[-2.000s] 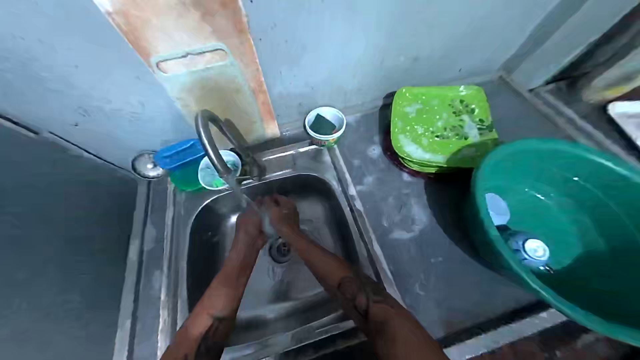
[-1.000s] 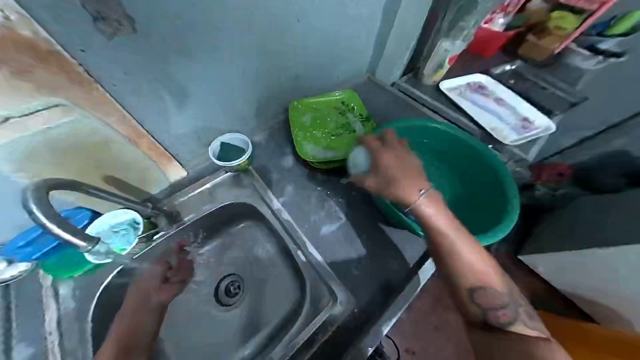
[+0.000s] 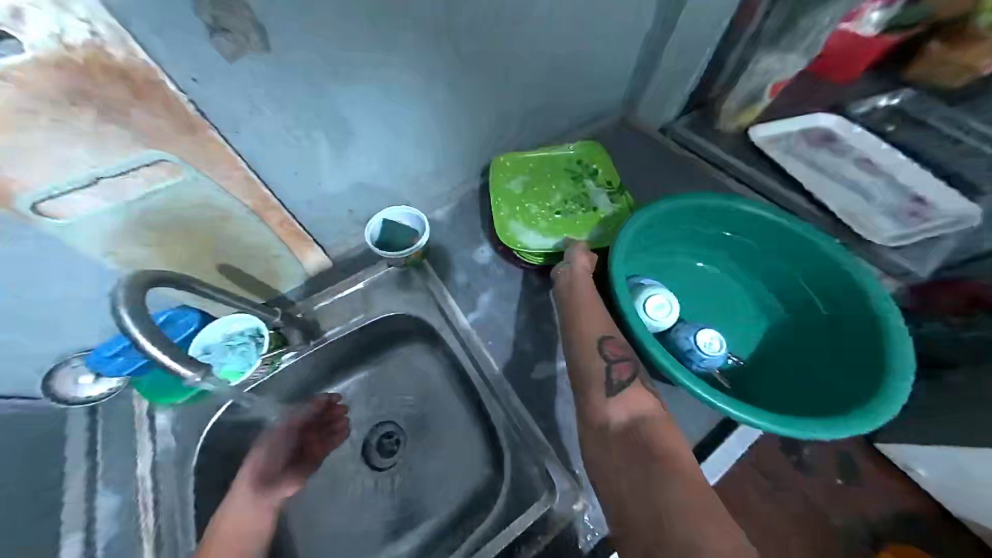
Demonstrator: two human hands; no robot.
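Note:
My left hand (image 3: 306, 442), blurred, is over the steel sink (image 3: 434, 411) beside the water running from the curved faucet (image 3: 151, 318); nothing shows in it. My right hand (image 3: 575, 262) reaches to the near edge of a stack of soapy green square plates (image 3: 554, 198); its fingers are mostly hidden, so its grip cannot be told. To the right stands a large green plastic basin (image 3: 775, 310) with water and two cups or cans, a white-topped one (image 3: 657, 306) and a blue one (image 3: 697, 346), near its left wall.
A white tub with a dark scouring pad (image 3: 397, 234) stands behind the sink. Left of the faucet are a tub of bluish paste (image 3: 231, 349), a blue object (image 3: 151, 337) and a small metal bowl (image 3: 81, 380). A white patterned tray (image 3: 864, 178) lies at the right; a board (image 3: 147, 163) leans on the wall.
My hands were together under the water, then parted. My right hand held a pale rounded thing by the basin a second ago; now it is at the plates. Two items show in the basin.

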